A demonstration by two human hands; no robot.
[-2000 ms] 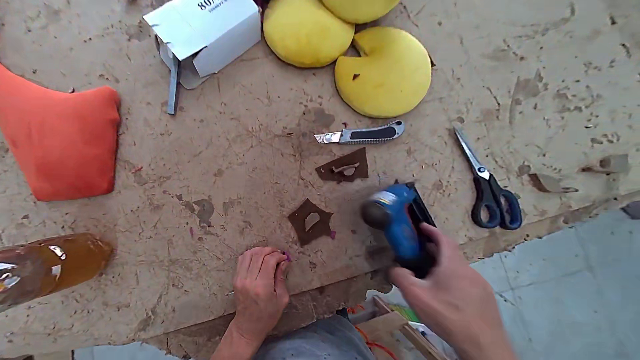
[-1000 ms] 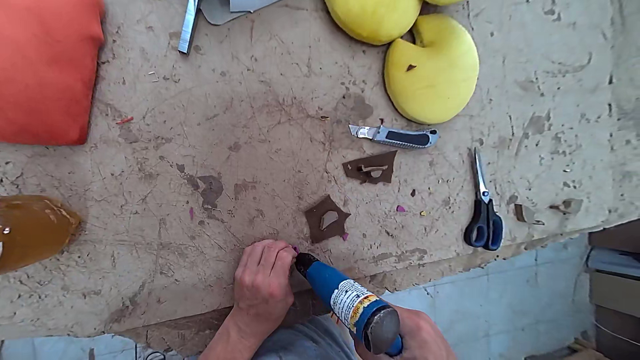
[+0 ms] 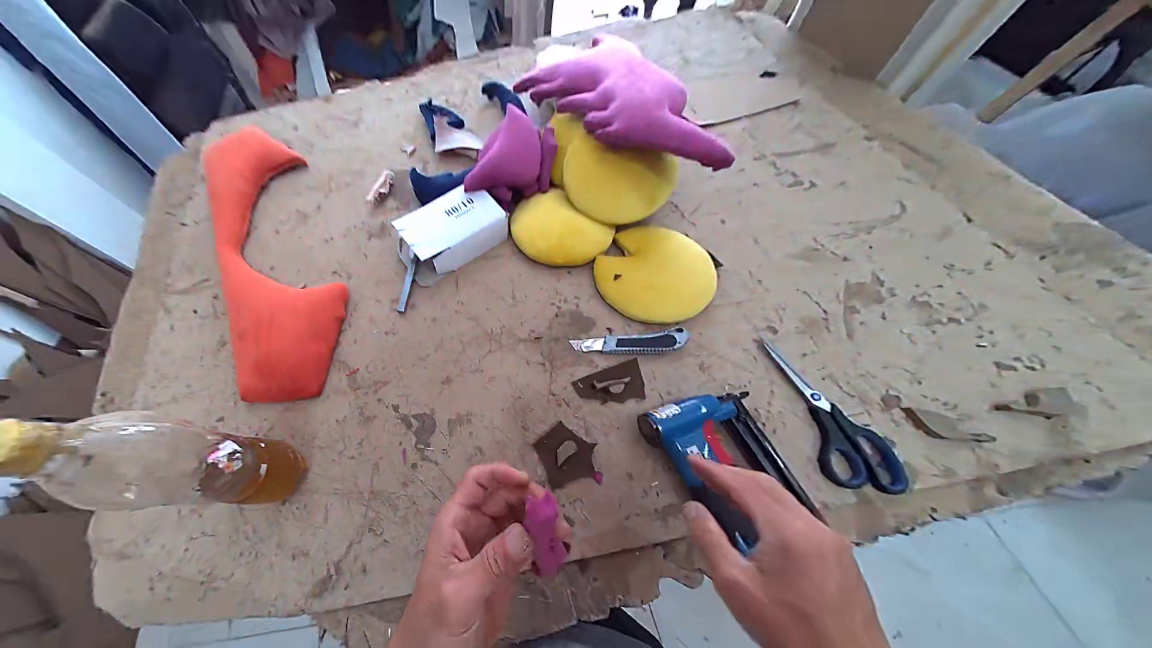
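Between the thumb and fingers of my left hand (image 3: 481,558) is a small magenta fabric-covered piece (image 3: 544,533), held over the table's near edge. My right hand (image 3: 778,549) is spread over the handle of a blue pneumatic stapler (image 3: 688,432) that lies on the table; whether the fingers touch it is unclear. Two dark brown scraps with cut-outs (image 3: 564,454) (image 3: 621,382) lie left of the stapler. Beyond them rests a snap-off utility knife (image 3: 643,341). Scissors with dark handles (image 3: 841,432) lie to the right of the stapler.
An orange padded shape (image 3: 270,315) and a plastic bottle of amber liquid (image 3: 162,461) are at the left. Farther back are a white cardboard box (image 3: 454,229), yellow padded rounds (image 3: 657,274) and magenta padded shapes (image 3: 621,94). The worn tabletop (image 3: 432,360) has a ragged near edge.
The blue stapler, whose nose was at my left hand a second ago, now lies on the table with my right hand loosened. My left hand has lifted the magenta piece. The view has widened.
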